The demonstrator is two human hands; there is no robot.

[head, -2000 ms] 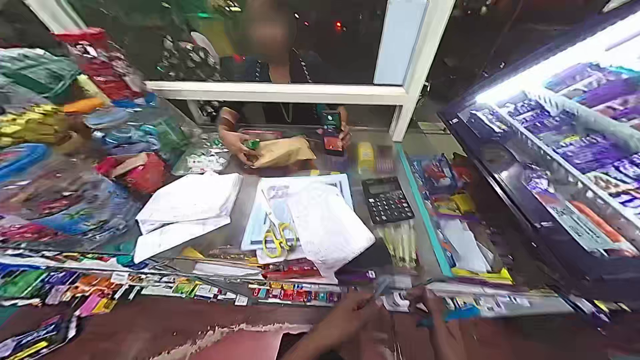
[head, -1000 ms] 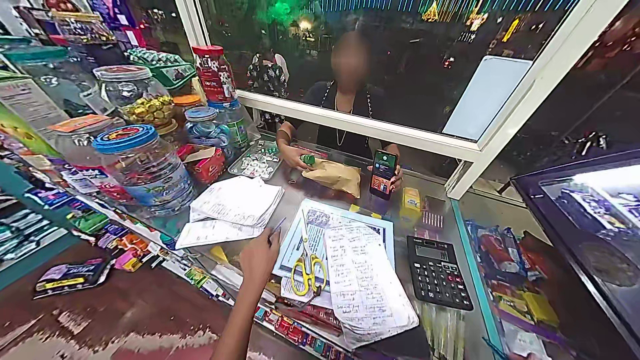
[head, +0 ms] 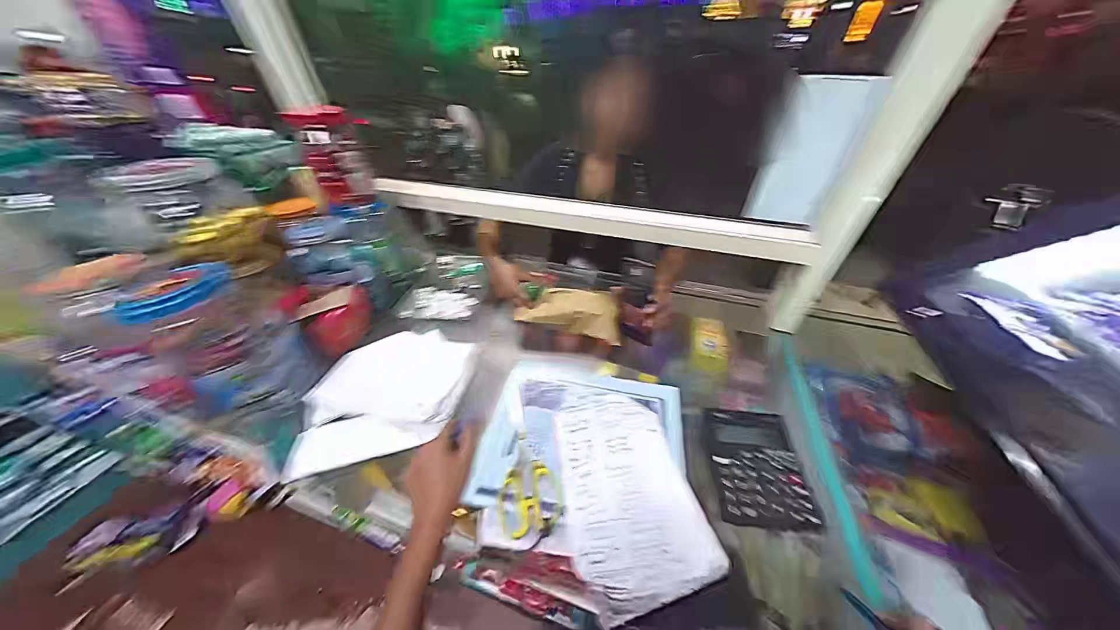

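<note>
My left hand [head: 440, 477] is over the counter between a stack of white papers [head: 389, 385] and a light blue sheet. Its fingers close on a thin, pen-like object, blurred. Yellow-handled scissors [head: 529, 503] lie just right of it, beside a handwritten paper sheet [head: 634, 507]. A black calculator [head: 761, 472] lies further right. At the bottom right edge a sliver of my right hand [head: 907, 622] shows near a thin blue item; its grip is hidden. Across the counter, a person's hands hold a brown paper packet [head: 573, 315] and a dark phone [head: 643, 317].
Plastic jars [head: 171, 324] crowd the left side, with a tray of small wrapped items [head: 442, 302] behind the papers. A white window frame [head: 612, 223] crosses the far side. A teal-edged glass divider [head: 836, 477] and a lit display case [head: 1050, 306] stand at right.
Two seconds ago both my hands were together near the counter's front edge; my left hand is now beside the papers. The other person's phone, held up a second ago, is now lower. The view has swung.
</note>
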